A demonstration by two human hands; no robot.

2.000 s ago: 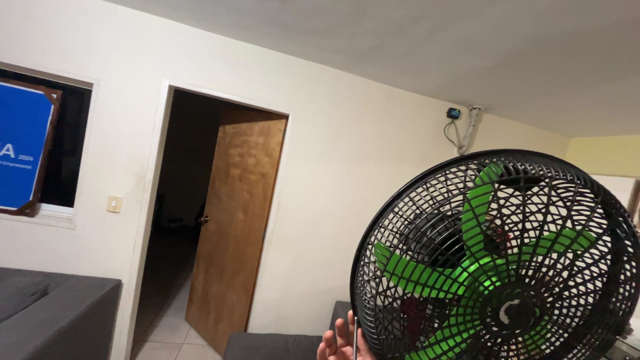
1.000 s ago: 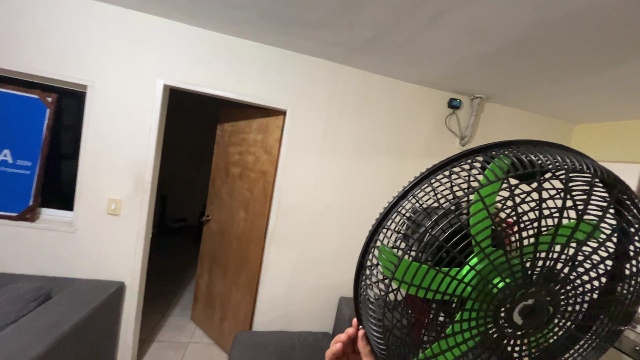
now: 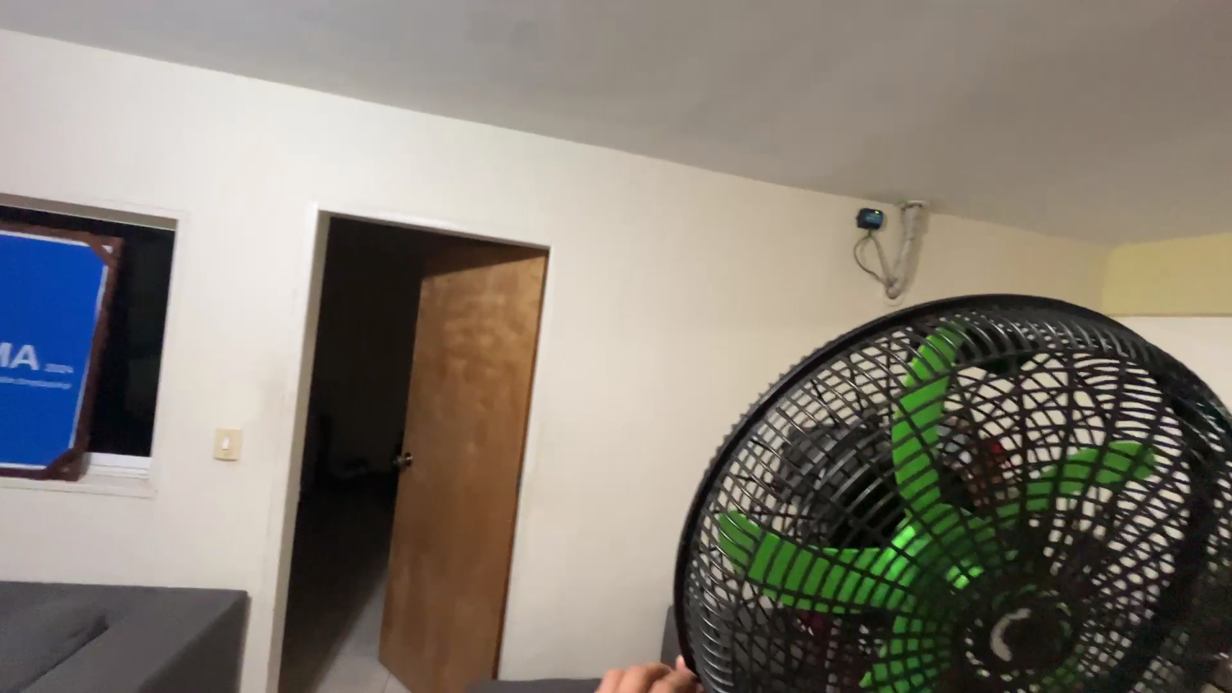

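A fan with a round black plastic grille and green blades [image 3: 808, 573] fills the lower right of the head view, its face tilted. My left hand [image 3: 650, 678] shows only as a few fingers at the bottom edge, against the lower left rim of the grille. Whether those fingers grip the rim cannot be made out. My right hand is not in view. The fan's base is out of view as well.
Ahead, a wooden door [image 3: 462, 472] stands ajar in a doorway to a dark room. A dark grey sofa [image 3: 183, 635] is at the lower left. A framed blue poster [image 3: 48, 337] leans at the window, near a light switch [image 3: 227, 445]. A small device [image 3: 870, 218] with cables hangs high on the wall.
The fan sits lower in the view than a second ago. Two seconds ago my left hand's fingers were spread beside the rim; now they are bent against it.
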